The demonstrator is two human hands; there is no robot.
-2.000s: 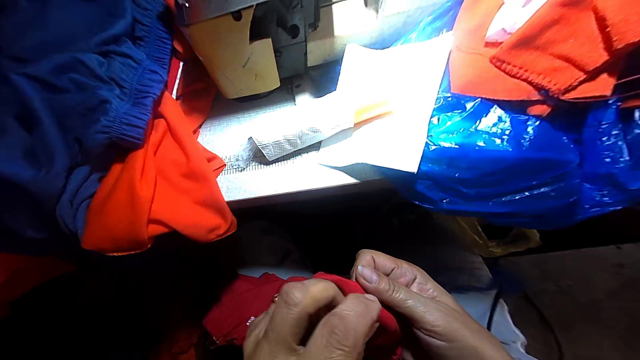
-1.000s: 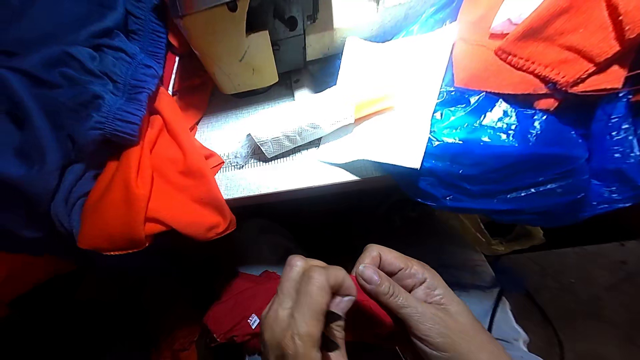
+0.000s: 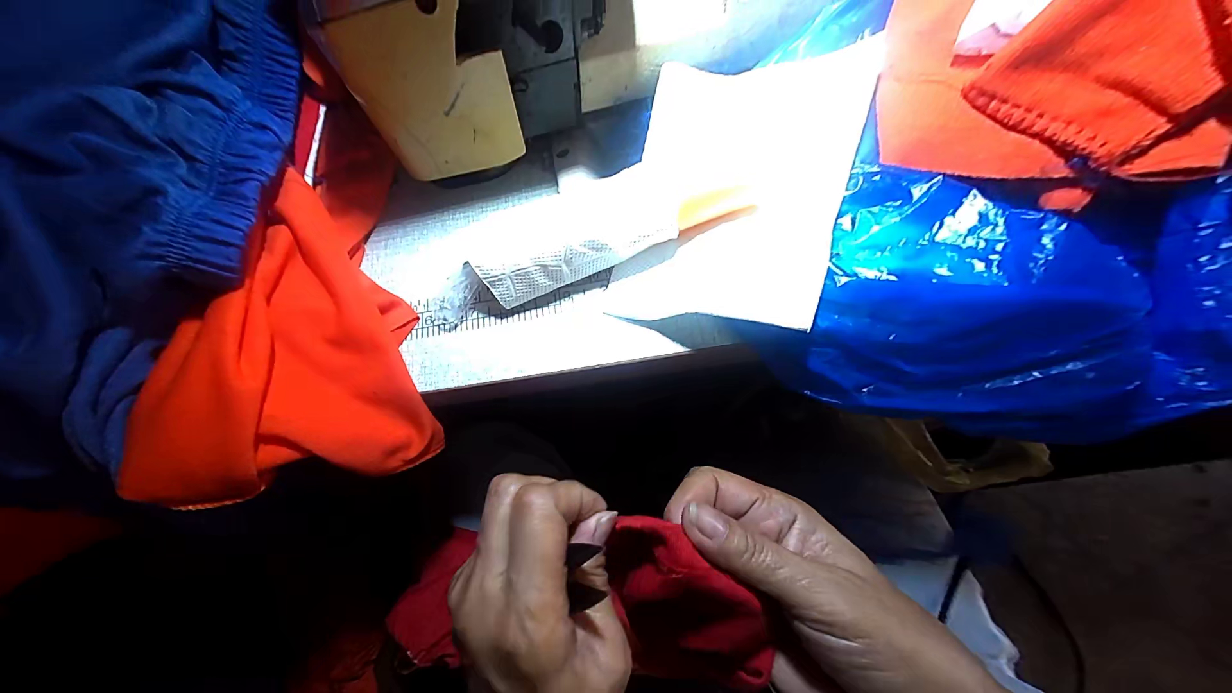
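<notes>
A red cloth garment (image 3: 683,597) is stretched between my two hands below the table edge. My left hand (image 3: 539,577) pinches the cloth between thumb and forefinger; dark pointed blades, apparently of small thread snips (image 3: 583,577), stick out from its palm. My right hand (image 3: 770,549) pinches the cloth's upper edge between thumb and fingers. The lower part of the garment falls into shadow.
Above lies a sewing machine (image 3: 423,96) on a table with a printed ruler scale (image 3: 491,320), a white sheet (image 3: 760,269) and a clear-wrapped item (image 3: 568,265). Blue (image 3: 125,144) and orange (image 3: 289,375) garments hang at left. A blue plastic bag (image 3: 991,308) and orange fabric (image 3: 1107,87) lie at right.
My left hand has moved left, away from my right hand, and more red cloth shows between them. The dark blades now show in my left hand.
</notes>
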